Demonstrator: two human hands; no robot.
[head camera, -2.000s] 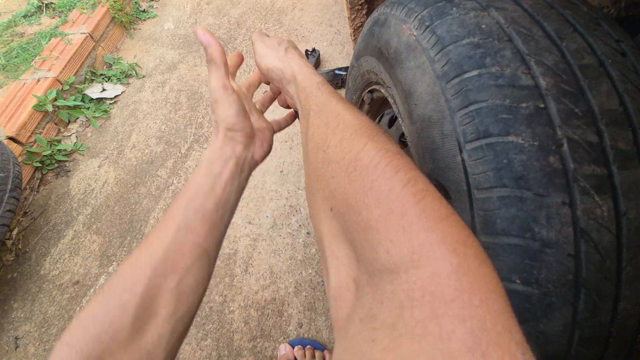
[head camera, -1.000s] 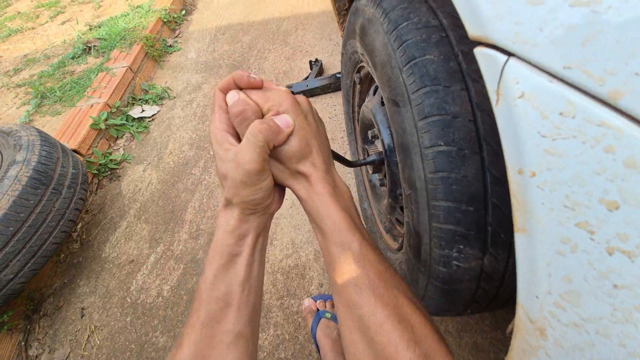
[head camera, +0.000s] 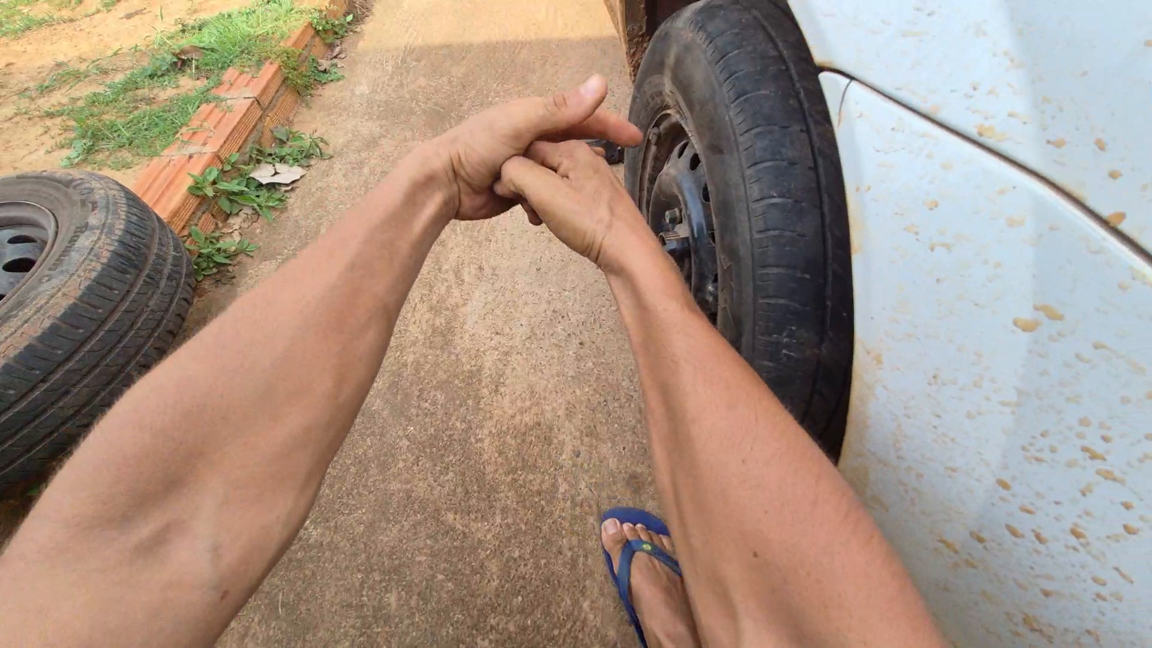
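My left hand (head camera: 531, 135) has its thumb and one finger stretched out toward the wheel; its other fingers are partly hidden. Crossing it from the right, my right hand (head camera: 576, 193) touches it with bent fingers. Whether anything is held between them cannot be seen. Just right of my hands stands an upright car wheel with a black tire (head camera: 783, 198) and a dark steel rim (head camera: 666, 171). A curved dark metal piece (head camera: 695, 202) shows across the rim; its kind is unclear. Part of a dark metal object (head camera: 614, 153) shows behind my fingers.
A second wheel with a worn tire (head camera: 108, 297) lies at left beside a hollow-brick edging (head camera: 180, 171) with weeds. The mud-spotted white car body (head camera: 990, 315) fills the right side. My foot in a blue flip-flop (head camera: 630, 576) stands on the concrete (head camera: 468, 450).
My hands were clasped together a second ago, with a bent metal bar running from beside them to the wheel hub. Now the left thumb and a finger are stretched out, and that bar is not plainly seen.
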